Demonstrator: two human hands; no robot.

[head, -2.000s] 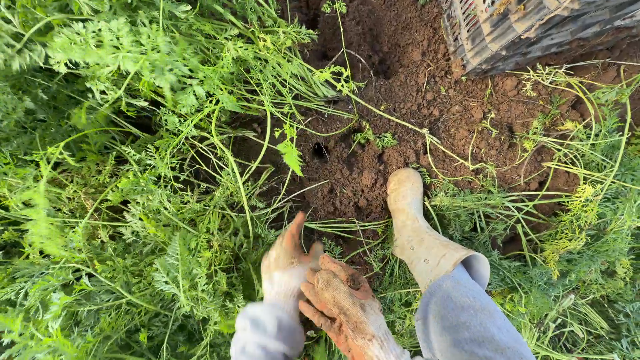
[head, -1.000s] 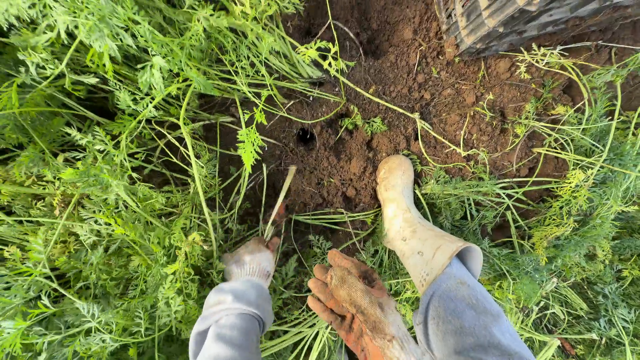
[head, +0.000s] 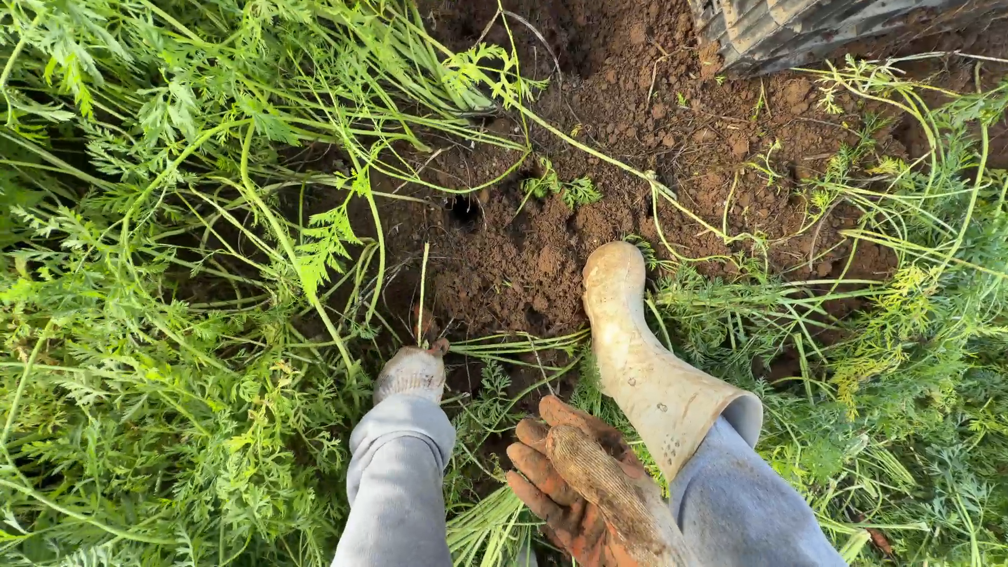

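My left hand [head: 411,372], in a pale soil-stained knit work glove, reaches down among the carrot tops [head: 181,346] at the lower left. A thin cut-looking green stem [head: 423,287] stands up at its fingertips; the fingers are mostly hidden, so their grip is unclear. My right hand [head: 587,480], in a glove caked with reddish soil, is at the lower middle beside the boot, fingers apart and holding nothing that shows. Bare brown soil [head: 520,276] with a small dark hole [head: 465,211] lies beyond both hands.
A muddy rubber boot [head: 630,354] stands right of centre on the soil. The corner of a dirty plastic crate [head: 787,31] juts in at the upper right. Flattened carrot foliage [head: 929,370] spreads along the right, and a long loose stem [head: 598,153] crosses the soil.
Two seconds ago both hands were close together; they have since parted. The left has moved forward and left to the foliage, while the right stays near the boot.
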